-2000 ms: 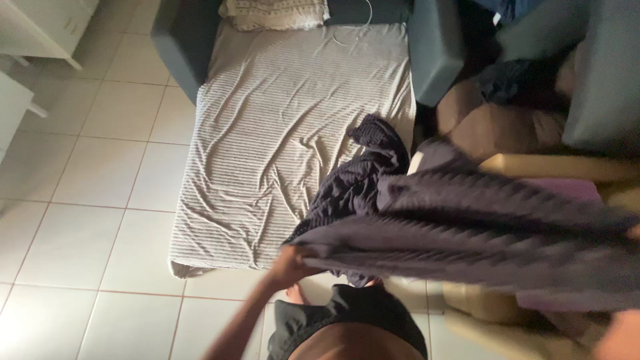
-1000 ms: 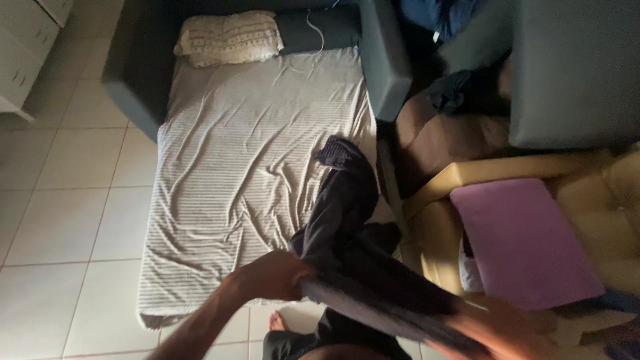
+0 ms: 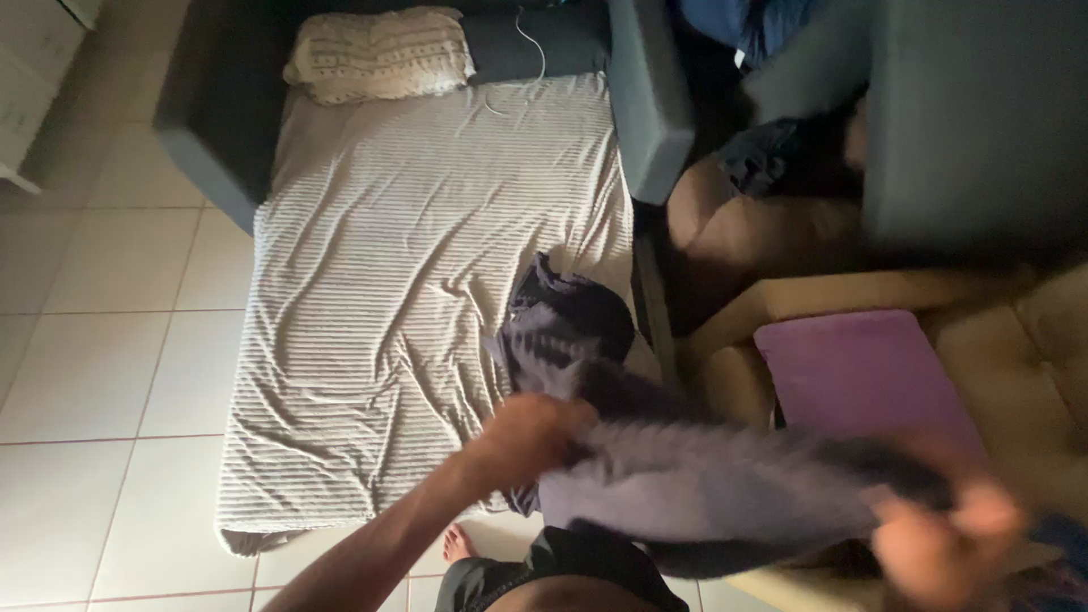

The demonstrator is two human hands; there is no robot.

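Note:
A dark grey-purple ribbed blanket [image 3: 714,484] is stretched between my two hands in front of my waist. My left hand [image 3: 531,438] is closed on it above the foot end of the sofa bed. At the lower right, my right hand [image 3: 948,527] grips the other end, blurred by motion. The far part of the blanket lies bunched on the right side of the striped, light-coloured bed cover [image 3: 382,280], which is wrinkled and spread over the sofa bed.
A patterned cream pillow [image 3: 382,55] lies at the bed's head near a white cable [image 3: 535,42]. Grey armrests [image 3: 650,110] flank the bed. Right of it stand a tan sofa [image 3: 816,293] with a purple cushion [image 3: 867,374] and a dark grey seat [image 3: 977,127]. White furniture [image 3: 34,85] stands at upper left.
Two seconds ago the blanket was stretched wide to the right; one second ago it hung closer together between my hands. It is now spread between them again, its far end still on the bed.

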